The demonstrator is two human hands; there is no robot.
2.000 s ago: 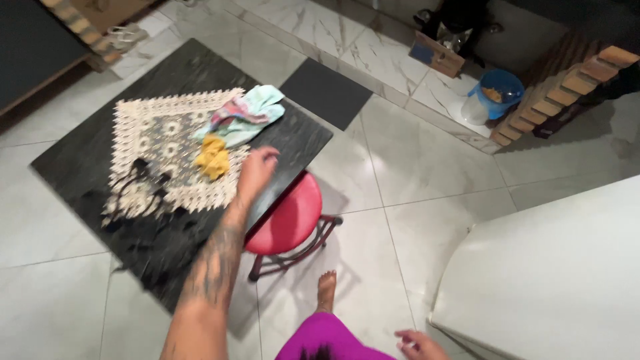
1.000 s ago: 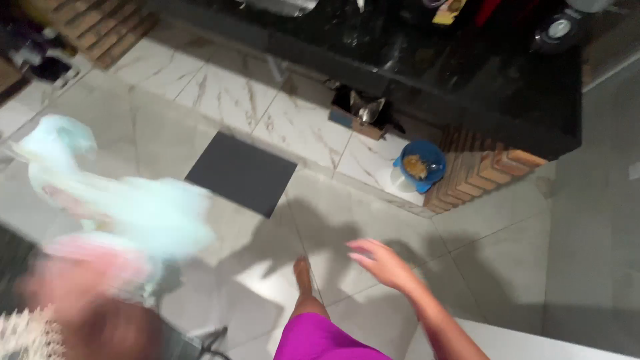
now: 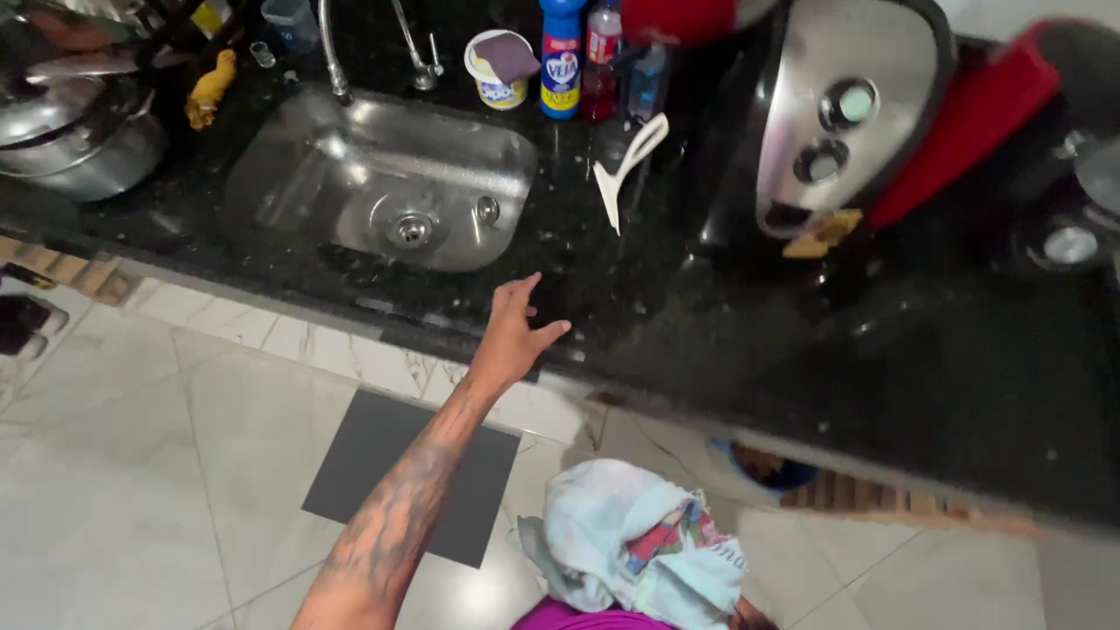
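Note:
My left hand reaches over the front edge of the black stone countertop, thumb and fingers apart, with nothing in it. It is right of and below the stainless steel sink. Low in the view, in front of my body, a light blue cloth with a red printed patch is bunched up; my right hand is mostly hidden under its lower right side and holds it. A white squeegee lies on the countertop beyond my left hand.
Behind the sink stand a faucet, a white tub and a blue cleaner bottle. A metal pot is at left, near a yellow cloth. A red and silver appliance stands at right. A dark mat lies on the floor.
The view has swung from the black table to the sink counter. The light blue cloth, on the table two seconds ago, is now held in front of my body. My left hand is now empty over the counter.

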